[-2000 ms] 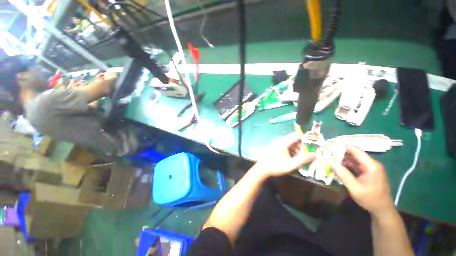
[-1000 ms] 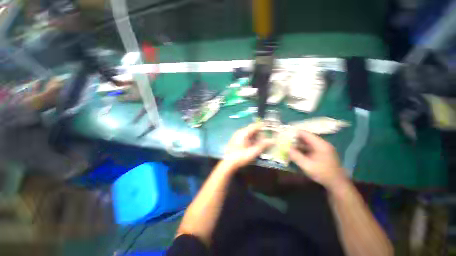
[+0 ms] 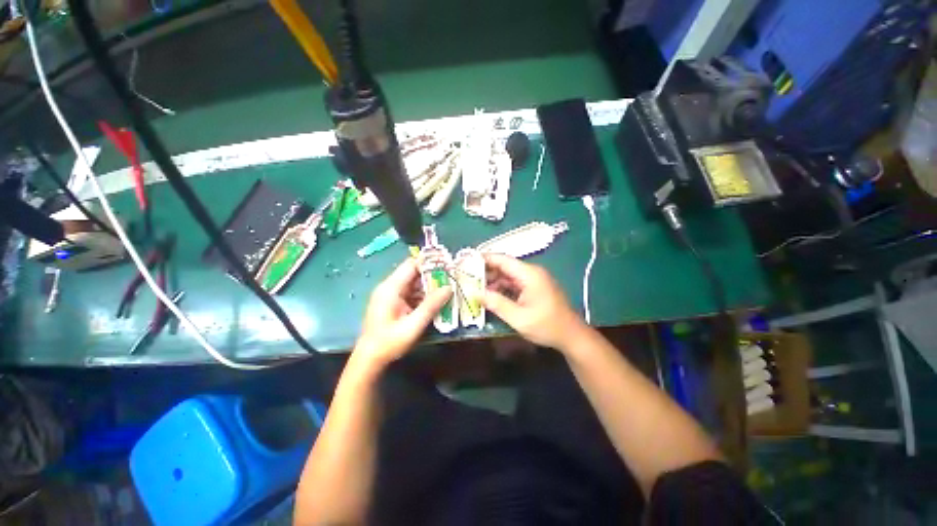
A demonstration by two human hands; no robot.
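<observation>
An opened white device lies in my hands at the bench's front edge. My left hand (image 3: 399, 308) holds the shell half with the green circuit board (image 3: 440, 279). My right hand (image 3: 522, 298) holds the other shell half (image 3: 472, 290) beside it. Thin wires run between the halves. The black hanging screwdriver (image 3: 378, 164) points down just above my left hand, its pale tip close to the board. A closed white device (image 3: 528, 239) lies just behind my right hand.
White shells (image 3: 487, 170) are heaped behind. A black phone (image 3: 573, 150) with white cable and a soldering station (image 3: 673, 144) stand to the right. At left are a black tray (image 3: 259, 221), a shell with board (image 3: 289, 255) and dark pliers (image 3: 154, 283). A blue stool (image 3: 195, 462) stands below.
The view has swung right, bringing the soldering station and a carton of white pieces into sight. My hands still hold the opened halves side by side.
</observation>
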